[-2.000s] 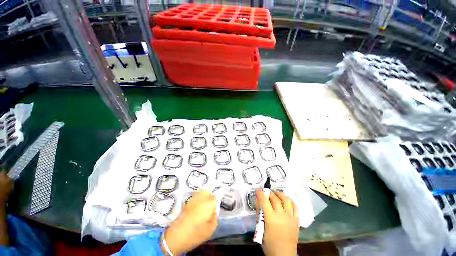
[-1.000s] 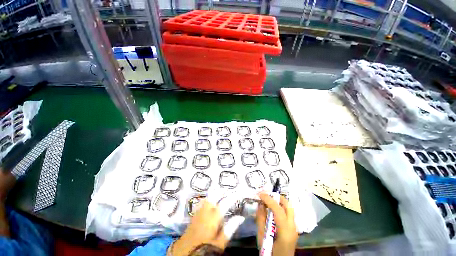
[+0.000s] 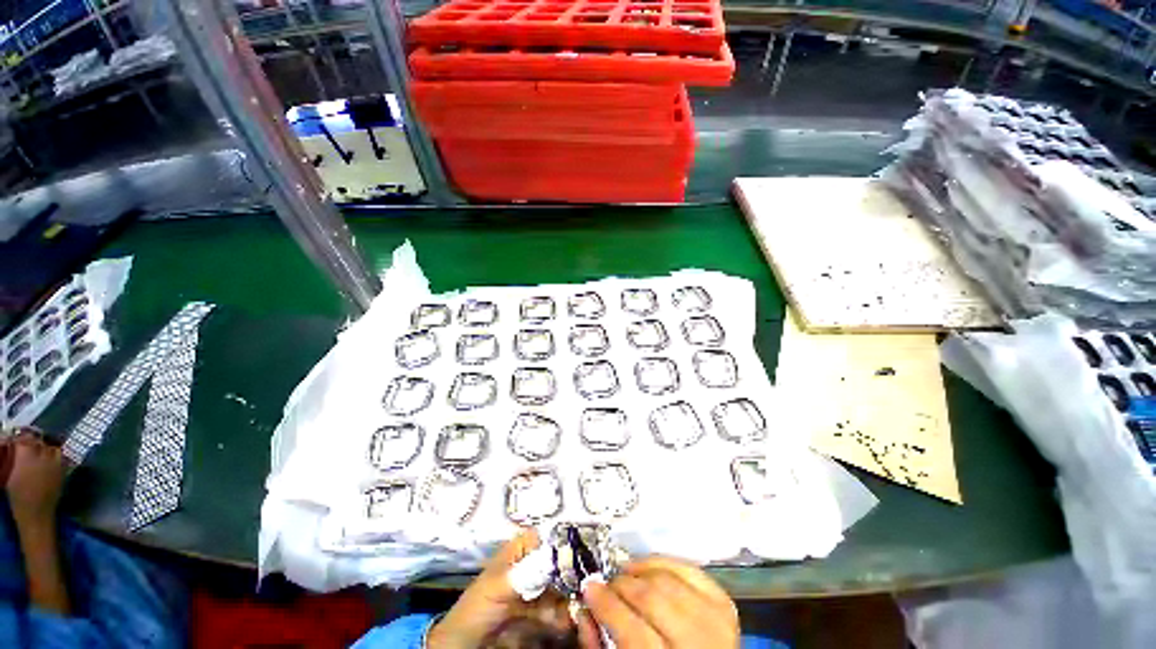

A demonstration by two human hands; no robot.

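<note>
Rows of silver-and-dark rounded-square frames lie on a white lined parts tray. There is an empty spot in the front row. My left hand, with a white covering on a fingertip, holds one frame at the tray's front edge. My right hand holds the marker, its black tip at the frame's open centre. Most of the marker's barrel is hidden by my fingers.
Red crates stand behind the tray. A tan card, a speckled pale board and stacked trays are right. Dotted strips and another person's hand are left. A metal post rises behind the tray.
Both hands have come together at the tray's front edge, with a frame now between them. The marker tip has moved left from the tray's right side to this frame.
</note>
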